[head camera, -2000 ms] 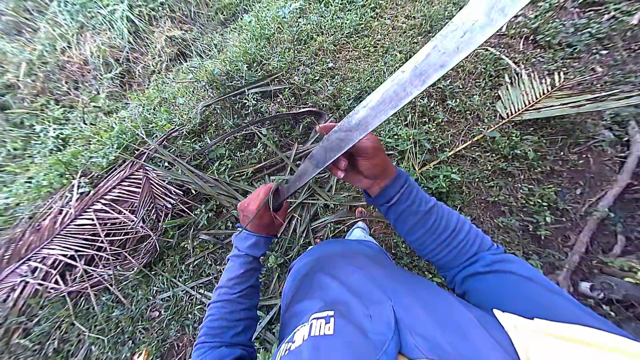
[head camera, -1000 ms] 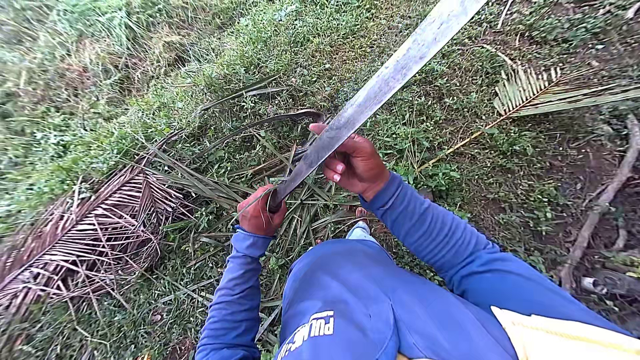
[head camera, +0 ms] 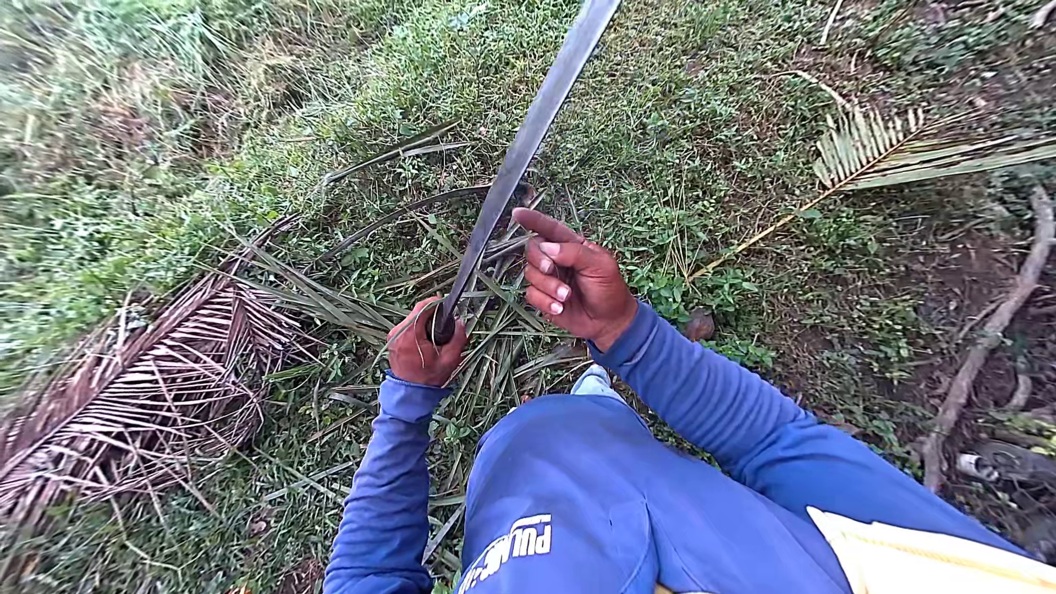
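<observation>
My left hand (head camera: 422,345) is closed around the dark handle of a machete, with a thin green strip of leaf across the fingers. The long grey machete blade (head camera: 528,144) points up and away, and its tip is out of view at the top. My right hand (head camera: 577,276) is to the right of the blade, its index finger stretched toward the steel and the other fingers curled. A small gap shows between that finger and the blade, and nothing shows in this hand. Cut green palm leaflets (head camera: 503,351) lie on the grass below both hands.
A dry brown palm frond (head camera: 148,388) lies at the left. Another palm frond (head camera: 874,165) with a yellowish stem is at the upper right. A woody root or branch (head camera: 990,330) runs along the right side, near a pale object (head camera: 978,467) on the soil.
The machete blade has swung to a steeper angle. My right hand, earlier beside the blade with its fingers near the edge, is now apart from it with the index finger extended.
</observation>
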